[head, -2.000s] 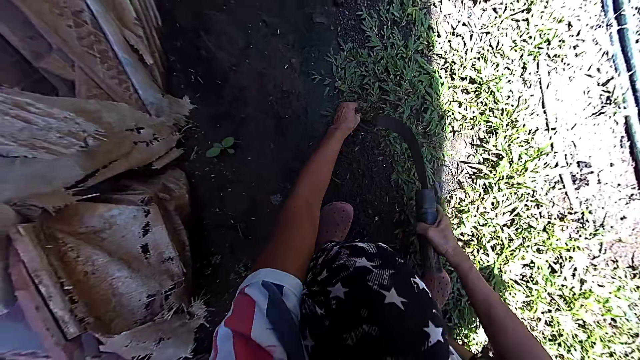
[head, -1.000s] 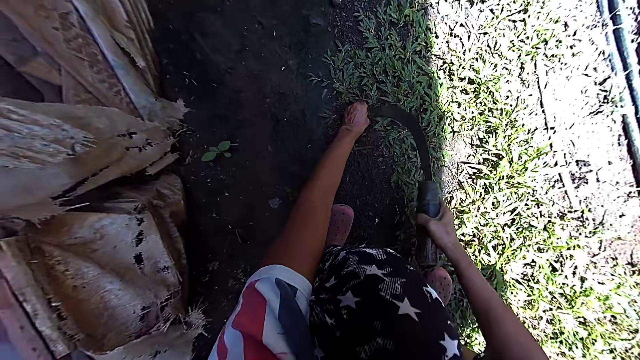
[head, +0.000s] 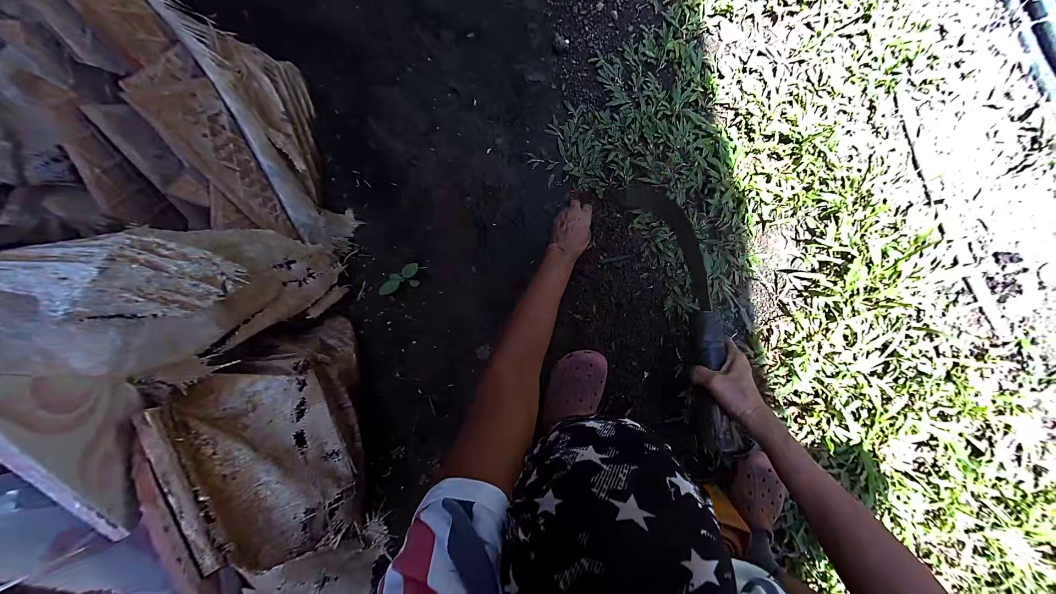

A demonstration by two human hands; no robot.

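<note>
My right hand (head: 731,381) is closed around the dark handle of a sickle (head: 691,247), whose curved blade reaches up and to the left over the shaded grass (head: 660,140). Low at the left edge of that grass is my left hand (head: 572,227), fingers bent, just left of the blade's tip; whether it pinches any stems cannot be made out. The blade tip is dark and hard to separate from the soil. A clog with holes (head: 575,384) shows below my left forearm, and another (head: 757,491) below my right hand.
Stacked, torn sacking (head: 157,272) and a worn board-like piece (head: 264,462) fill the left side. A small broad-leaved seedling (head: 399,279) grows in the dark soil. Sunlit grass (head: 850,330) covers the right, with a dark pipe (head: 1041,33) at the top right corner.
My left hand has moved a little to the left, away from the grass clump. The sickle stays in my right hand.
</note>
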